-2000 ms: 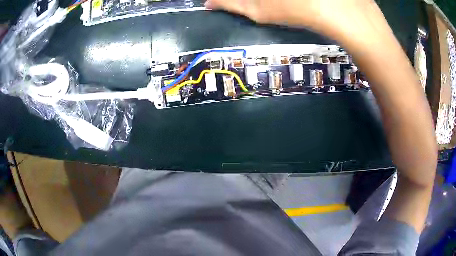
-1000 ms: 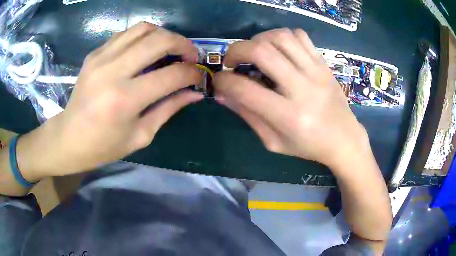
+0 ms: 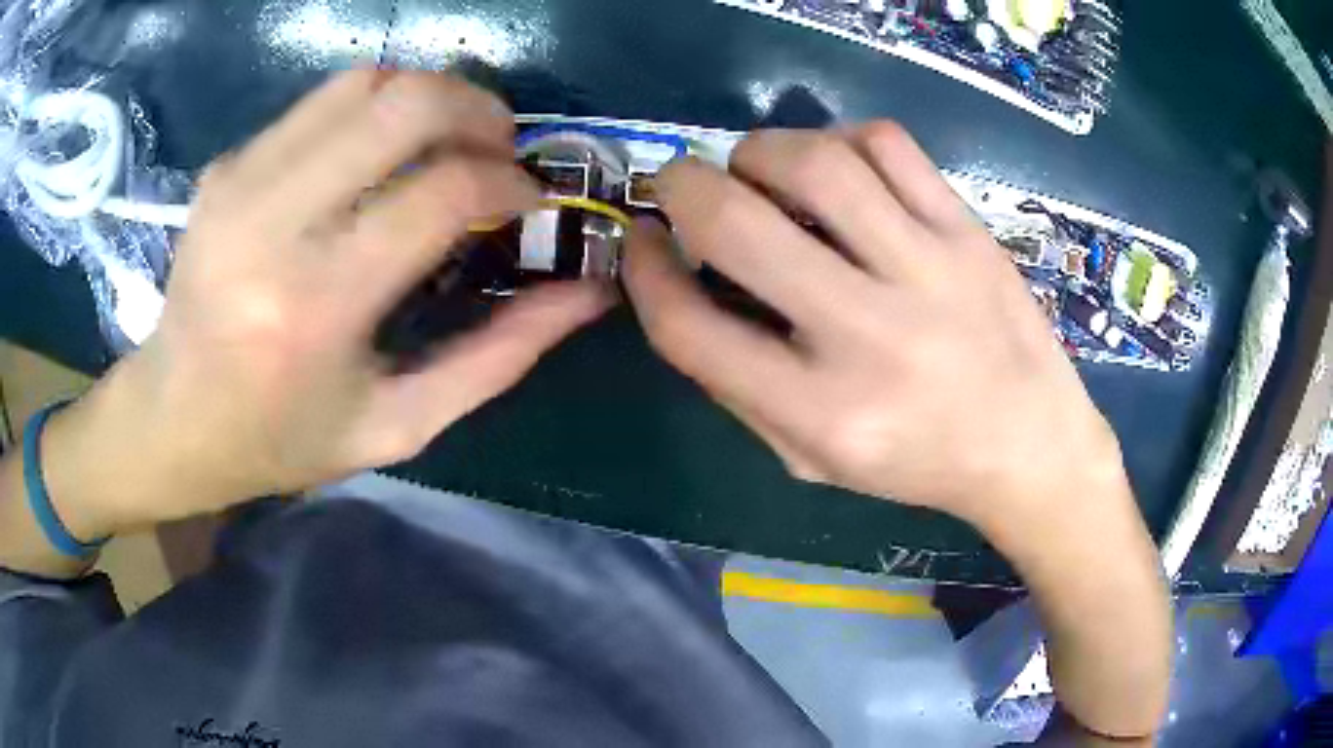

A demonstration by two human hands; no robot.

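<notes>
The open power strip housing [image 3: 1170, 246] lies across the dark mat, its middle covered by my hands. The yellow wire [image 3: 597, 211] arches between my two hands over the contacts. The blue wire [image 3: 621, 136] runs along the housing's far edge. My left hand [image 3: 336, 278] is over the cord end, fingers bent and spread around a white block [image 3: 541, 241]. My right hand [image 3: 863, 307] has its thumb and fingertips close together at the strip by the yellow wire's end; whether they pinch anything is hidden.
A second strip assembly [image 3: 1009, 59] lies beyond, at the top right. The coiled white cord [image 3: 73, 154] in clear plastic is at the left. A whitish rolled strip [image 3: 1235, 387] and cardboard are at the right edge. A blue object [image 3: 1294, 607] is at the lower right.
Both hands have come in over the strip since the first frame. Since the second, my left fingers have opened away from the yellow wire, and the strip appears tilted lower at its right end.
</notes>
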